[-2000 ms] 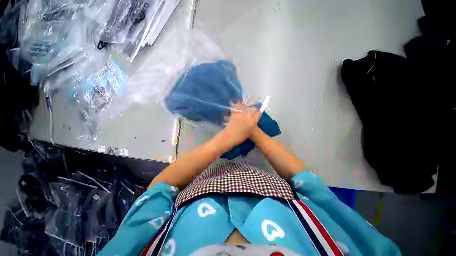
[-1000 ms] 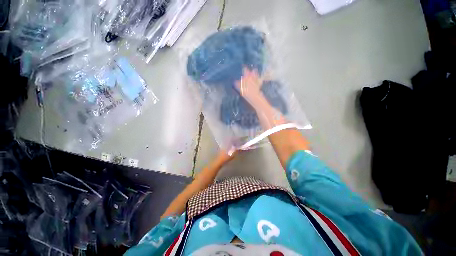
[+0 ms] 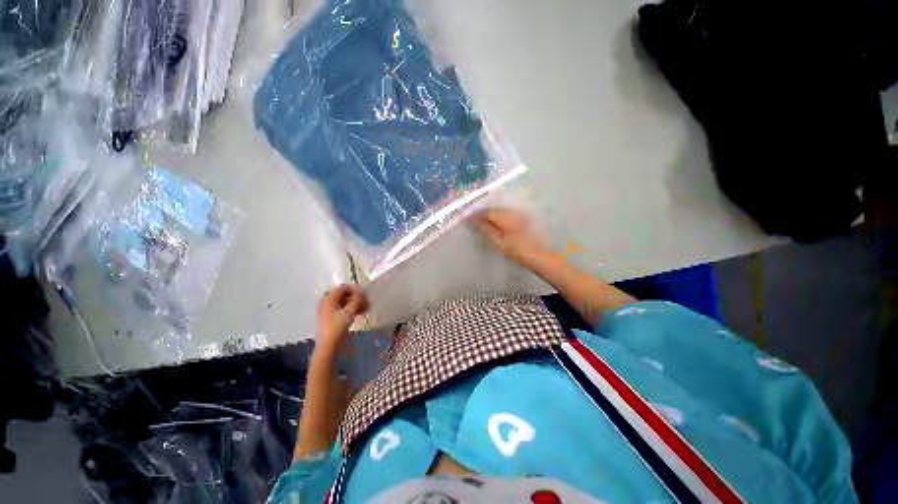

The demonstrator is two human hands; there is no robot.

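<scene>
The teal garment lies folded and flat inside a clear polybag on the white table. The bag's mouth, with a white strip, faces me. My left hand is at the left corner of the mouth, fingers curled and pinched on the bag's edge. My right hand is at the mouth's edge toward its right end, its fingertips on the bag; it is slightly blurred.
A heap of shiny empty polybags lies at the left, with a clear packet with light blue patches near it. Black garments lie at the right. Packed dark garments are below the table edge. Something blue shows under the table.
My right hand has come out of the bag to its mouth. The garment now lies spread flatter inside. The bag sits farther up and left in view, and my left hand is at its left corner.
</scene>
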